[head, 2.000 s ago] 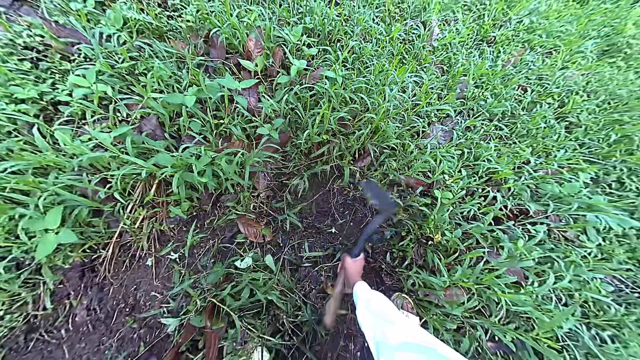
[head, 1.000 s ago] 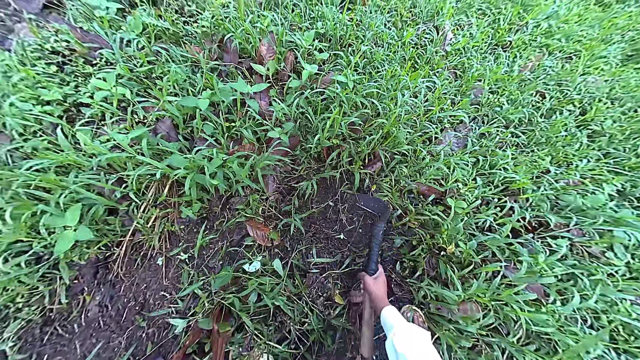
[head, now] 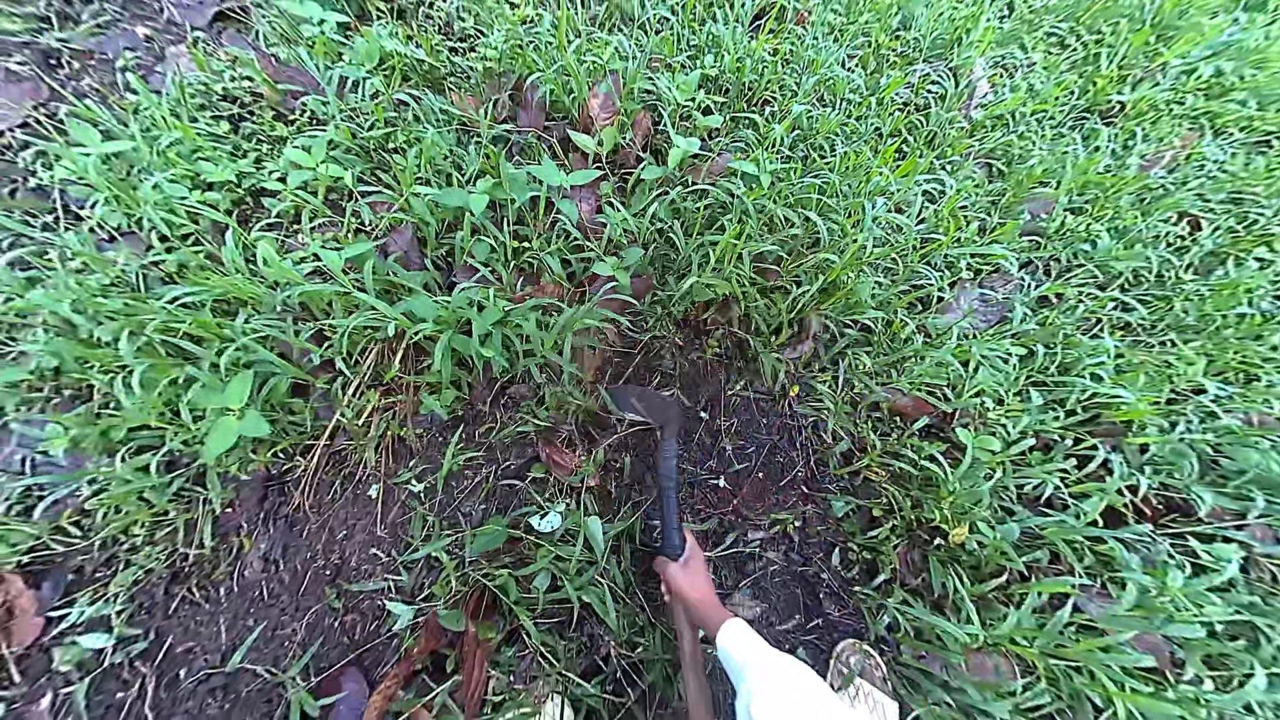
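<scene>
My right hand (head: 690, 585), in a white sleeve, is closed around the handle of a hand hoe (head: 668, 490) at the lower middle. The handle is wooden below the hand and wrapped in something dark above it. The curved dark metal blade (head: 645, 405) points left, low over dark soil (head: 750, 480) at the edge of the grass. My left hand is not in view.
Dense green grass and weeds (head: 480, 220) cover the ground ahead and to the right. Brown dry leaves (head: 560, 458) lie scattered. Bare soil (head: 270, 590) shows at the lower left. A shoe (head: 858, 670) is at the bottom, right of the sleeve.
The hoe blade has moved left across the soil since one second ago, to the edge of the weeds. My right hand has kept its hold on the handle throughout.
</scene>
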